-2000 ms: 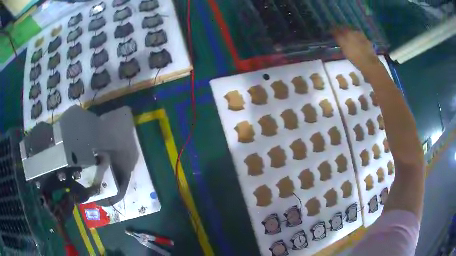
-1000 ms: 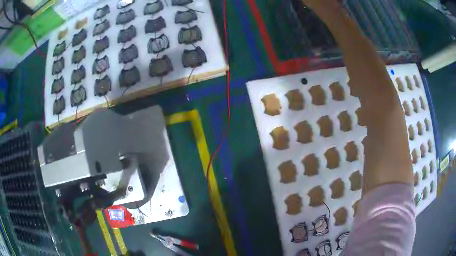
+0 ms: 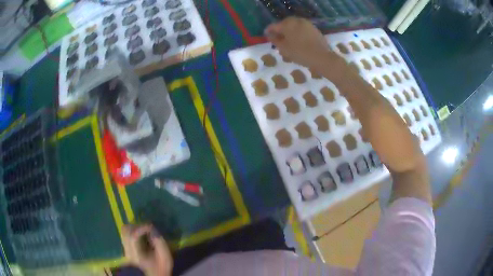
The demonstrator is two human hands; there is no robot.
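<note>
My right hand (image 3: 296, 40) is blurred, fingers bent together, above the upper left part of the foam tray (image 3: 278, 156), near the edge of the clear blister tray (image 3: 346, 16). Whether it holds something I cannot tell. My left hand (image 3: 147, 250) is at the bottom, curled at the bench's near edge; a dark patch shows between its fingers, too blurred to name. The foam tray has tan empty pockets, and dark round-centred units (image 3: 326, 182) fill its lower rows. My right forearm hides some pockets.
The grey hand press (image 3: 130, 116) stands at left, with a red tag (image 3: 123, 166) on its base. Nippers (image 3: 179, 190) lie below it. A filled foam tray (image 3: 200, 49) is behind, a blister tray of black parts (image 3: 27, 178) far left. A carton (image 3: 346, 229) is below the bench edge.
My right hand has drawn back from over the blister tray at the top to the foam tray's upper edge. My left hand has come into view at the bottom. The camera view has shifted.
</note>
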